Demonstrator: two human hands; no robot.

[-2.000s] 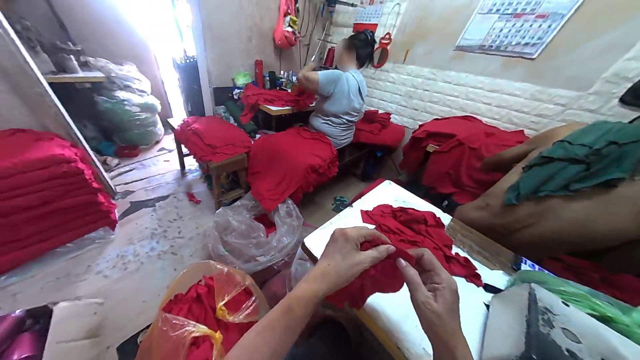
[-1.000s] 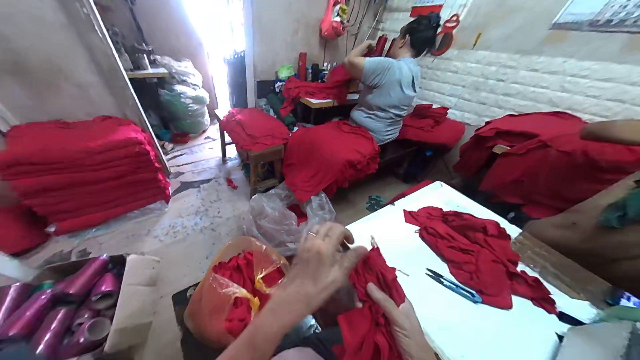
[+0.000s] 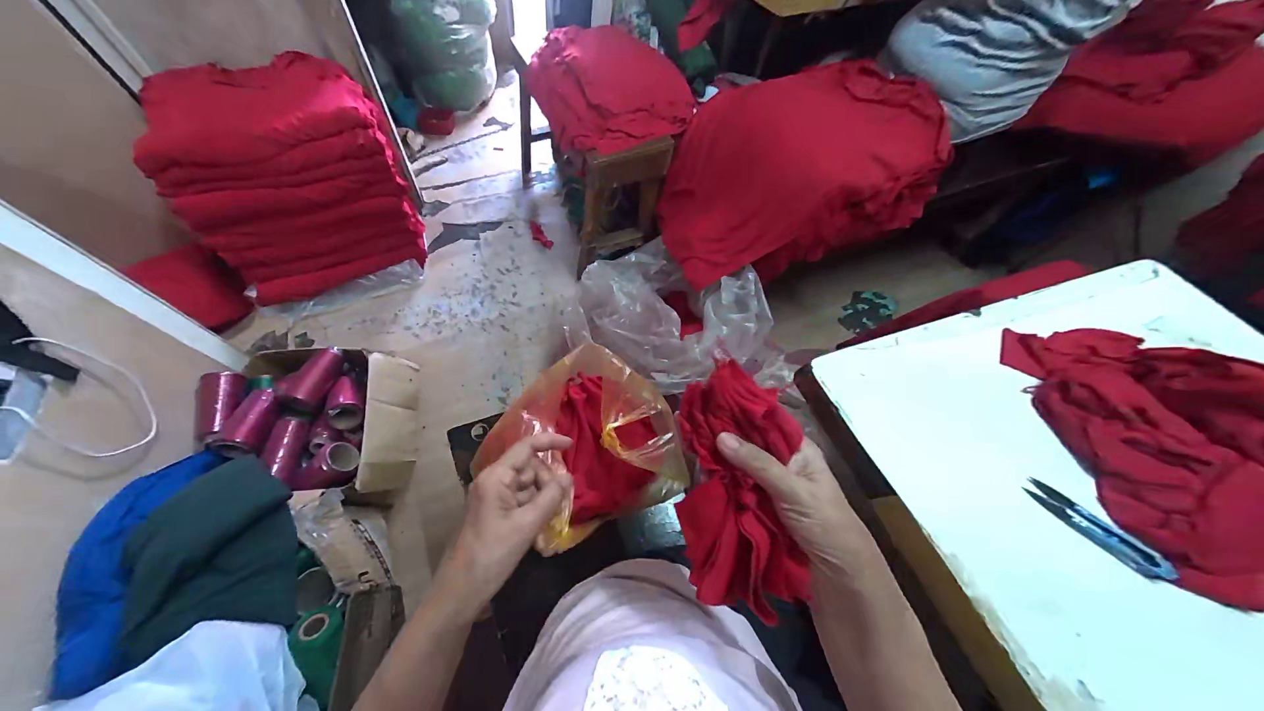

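My right hand (image 3: 790, 494) grips a gathered bundle of red fabric pieces (image 3: 736, 494), thumb across its front. At the mouth of an orange translucent plastic bag (image 3: 504, 420), my left hand (image 3: 518, 494) has its fingers partly curled, with no fabric seen between them; whether it pinches the bag's film is hard to tell. Red fabric (image 3: 592, 464) lies inside the bag. On the white table (image 3: 918, 434) at the right are a heap of red fabric (image 3: 1136, 434) and a pair of thread snips (image 3: 1101, 528).
A cardboard box (image 3: 390, 425) of thread cones (image 3: 286, 444) stands on the left, near dark green cloth (image 3: 212, 553). Behind are a tall stack of red fabric (image 3: 286, 178), a wooden stool (image 3: 622, 183) with red fabric, and a clear plastic bag (image 3: 642, 306). A seated person's grey shirt shows at the top.
Both hands were together at the red fabric over the table's edge. Now they are apart: the right holds the bundle, the left is at the orange bag. The view has tilted down and left.
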